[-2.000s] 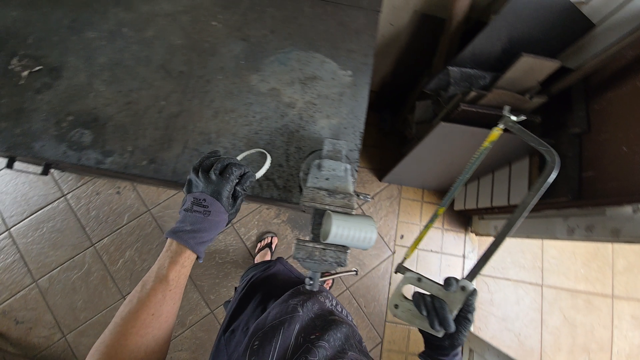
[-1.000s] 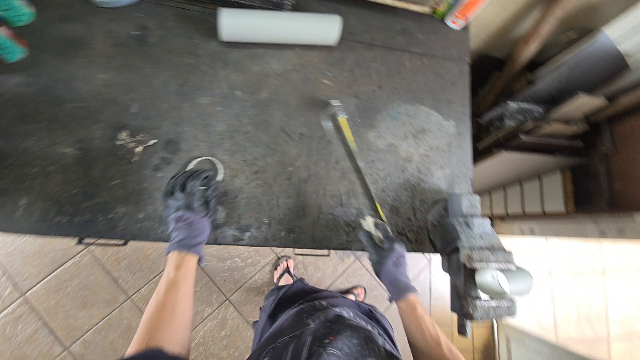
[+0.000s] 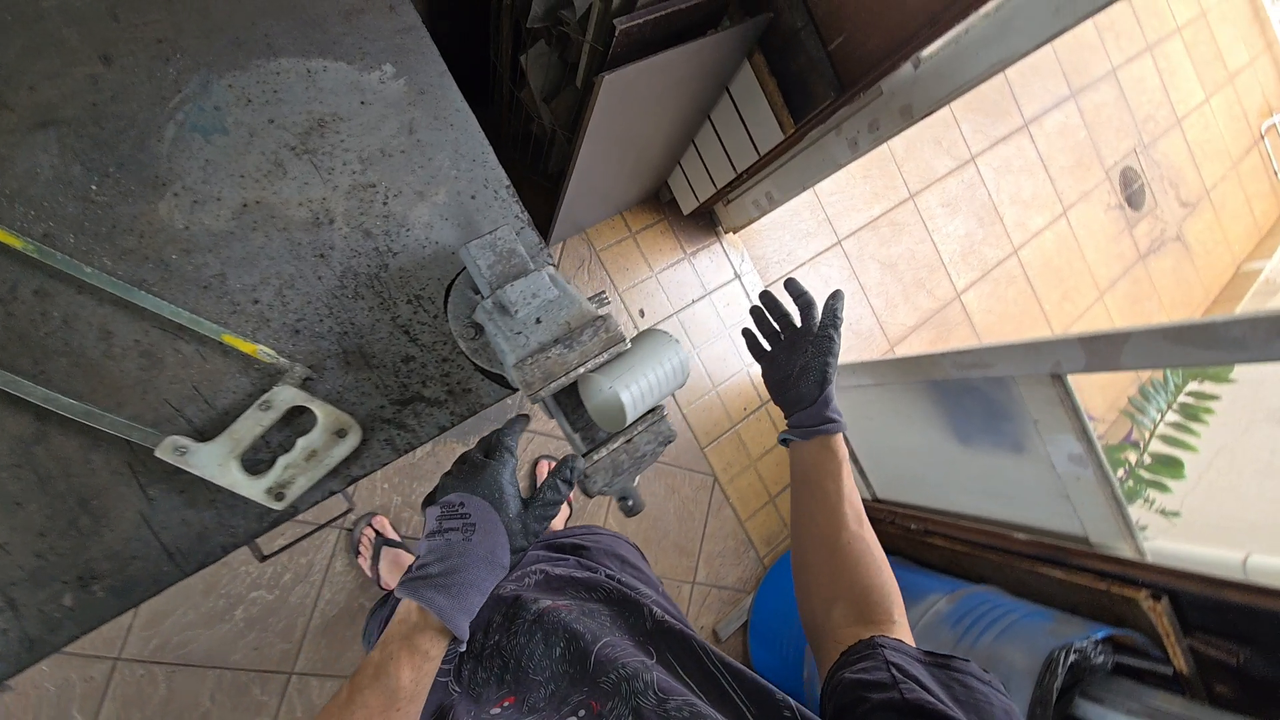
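Note:
A bench vise (image 3: pixel 545 320) at the corner of the dark workbench has a short pale plastic pipe (image 3: pixel 635 378) between its jaws, with ring marks around the pipe. My left hand (image 3: pixel 510 485), in a black and grey work glove, is just left of the vise's outer jaw, fingers apart and holding nothing. To the right of the pipe, my right hand (image 3: pixel 797 360), gloved alike, is raised with its fingers spread and holds nothing. A hacksaw (image 3: pixel 265 440) with a pale handle and a yellow-marked blade lies on the bench at the left; its far end is out of view.
The workbench top (image 3: pixel 300 200) fills the upper left. Boards and panels (image 3: pixel 650 120) lean beyond its corner. A blue barrel (image 3: pixel 775 625) stands at lower right, below a pale framed panel (image 3: pixel 990 450). Sandalled feet (image 3: pixel 385 550) are on the tiled floor under the bench edge.
The right hand has let go of the hacksaw, which now lies on the bench. The left hand no longer has the pale ring seen earlier. Both hands are now by the vise; the view has swung right.

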